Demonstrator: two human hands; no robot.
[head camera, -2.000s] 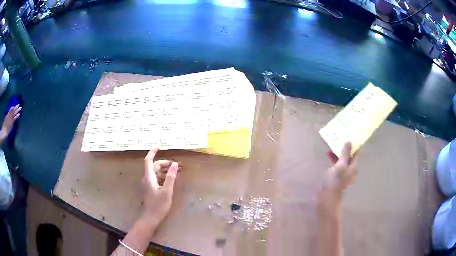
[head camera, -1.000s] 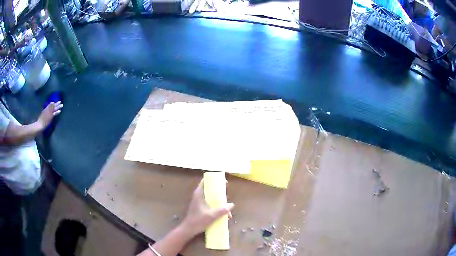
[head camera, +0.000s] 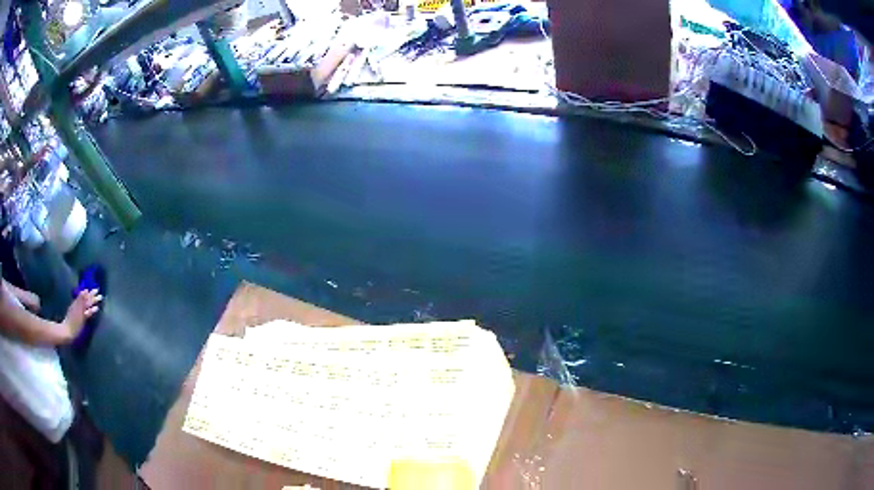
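The stack of label sheets (head camera: 355, 392) lies fanned on the brown cardboard mat (head camera: 613, 440) at the bottom of the view. Rows of print show on the top sheets, and a plain yellow corner (head camera: 431, 473) shows at the bottom edge. A tiny skin-coloured bit at the bottom edge, left of the yellow corner, may be a fingertip of my left hand (head camera: 302, 487); the rest is cut off. My right hand is not in view.
A dark green conveyor belt (head camera: 431, 211) runs across beyond the mat. Another person's hand (head camera: 82, 308) rests by a blue object at the left. A green post (head camera: 101, 177) stands upper left. A cardboard box (head camera: 611, 53) and a black part (head camera: 762, 115) sit beyond the belt.
The view has tilted up, so the mat and sheets sit lower. My left hand, which held a folded yellow sheet, has dropped almost wholly out of the picture. My right hand left view earlier.
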